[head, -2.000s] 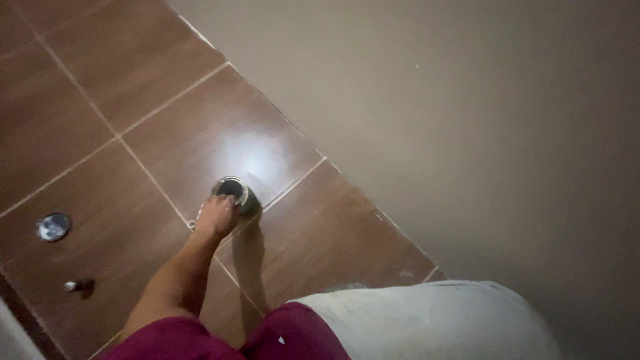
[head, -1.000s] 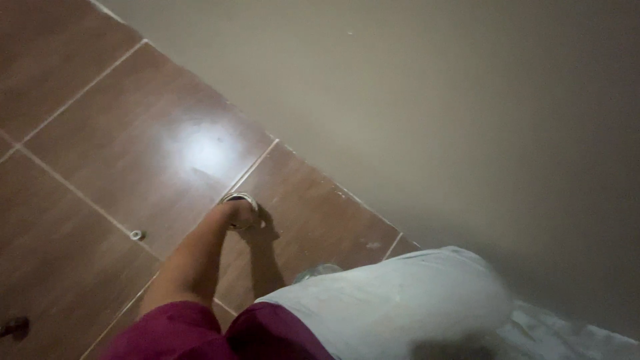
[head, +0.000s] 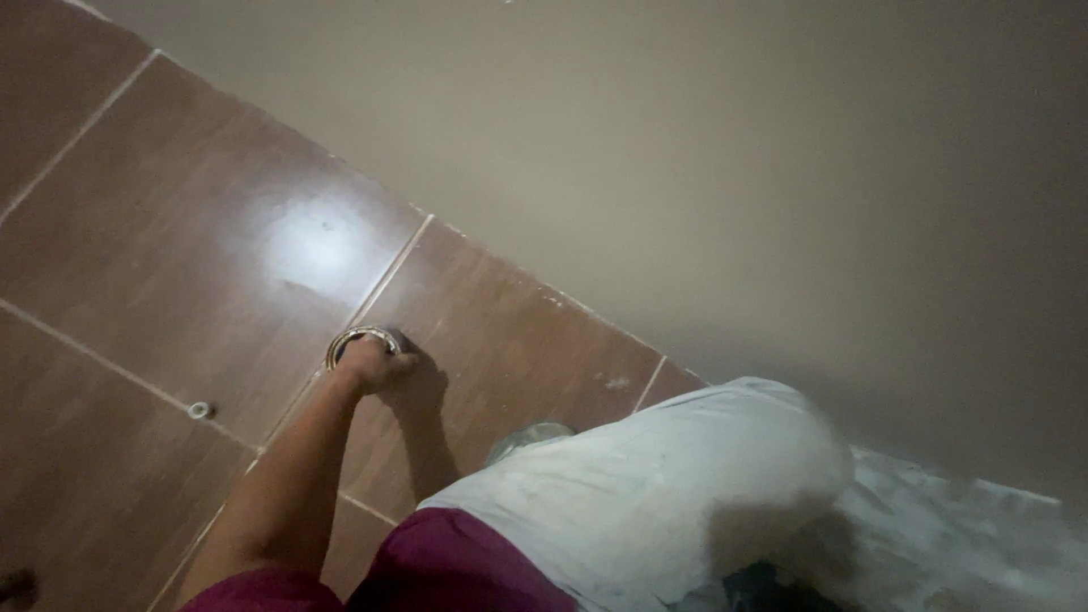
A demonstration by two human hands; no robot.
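Note:
My left hand (head: 370, 365) grips the rim of a round, open container (head: 333, 350), possibly a can, with fingers inside its mouth and the thumb outside on the right. The hand hides most of the container, which is over a pale grout line between brown floor tiles (head: 501, 331). A bright patch of light shines on the tile beyond it. My right hand is out of view.
A plain grey-beige wall (head: 680, 170) meets the tiles along a diagonal edge. My bent knee in whitish trousers (head: 646, 476) is at the right, partly covering a translucent rounded object (head: 531, 438). A small pale ring (head: 201, 410) lies on the floor.
My left hand and the container have moved across the grout line, toward my knee. The view has shifted, and the shiny disc at the left has gone out of it.

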